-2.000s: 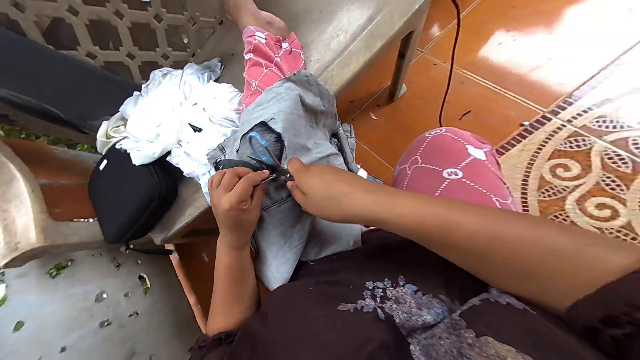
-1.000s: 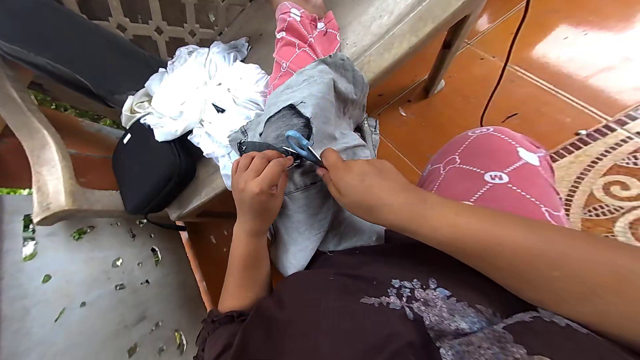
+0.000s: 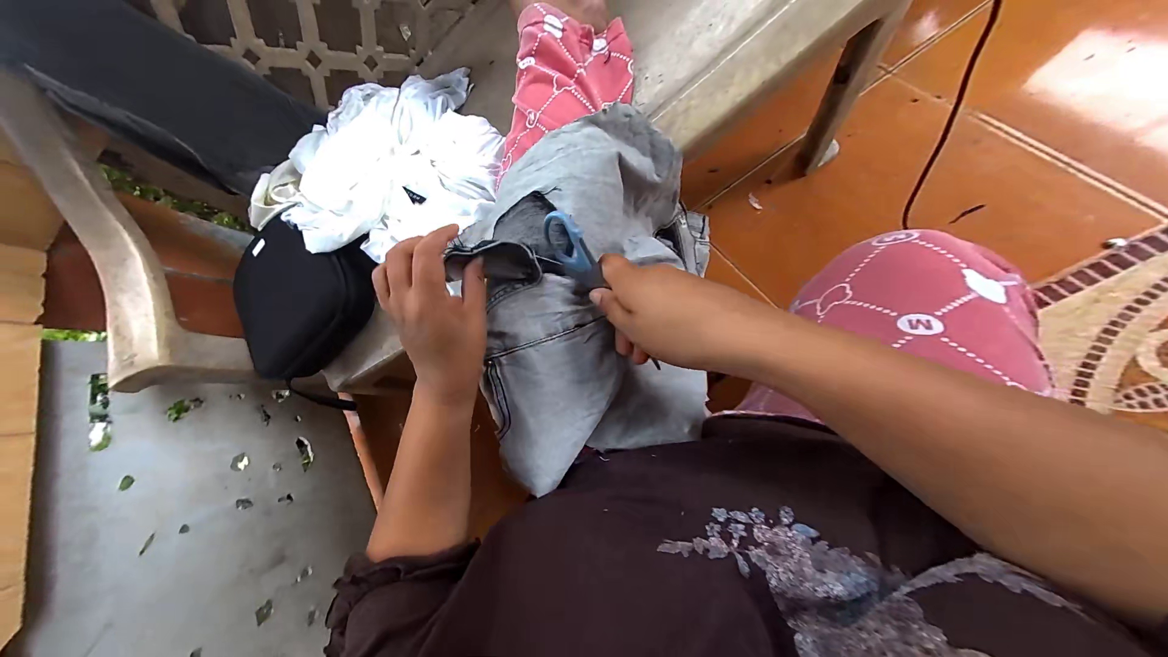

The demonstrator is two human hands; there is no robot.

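A grey denim garment (image 3: pixel 584 365) with dark seams lies across my leg, over the pink patterned trousers (image 3: pixel 570 78). My left hand (image 3: pixel 433 315) holds a dark-edged strip of the denim (image 3: pixel 497 260) between thumb and fingers, left of a dark opening in the cloth. In my right hand (image 3: pixel 662 310) is a pair of scissors (image 3: pixel 570 246) with blue handles. The handle loops point up and left above my fingers, and a dark tip shows below the hand. How far the blades are apart is hidden.
Crumpled white cloth (image 3: pixel 392 164) and a black zip case (image 3: pixel 306 297) lie on the pale bench (image 3: pixel 730 68) to the left. A curved armrest (image 3: pixel 119 246) stands beside them. A dark cable (image 3: pixel 954 114) runs over the orange tiled floor (image 3: pixel 1031 155) at right.
The scissors have turned in my right hand, their blue handles now standing above the fingers. My hands are farther apart, with the denim strip stretched from my left hand.
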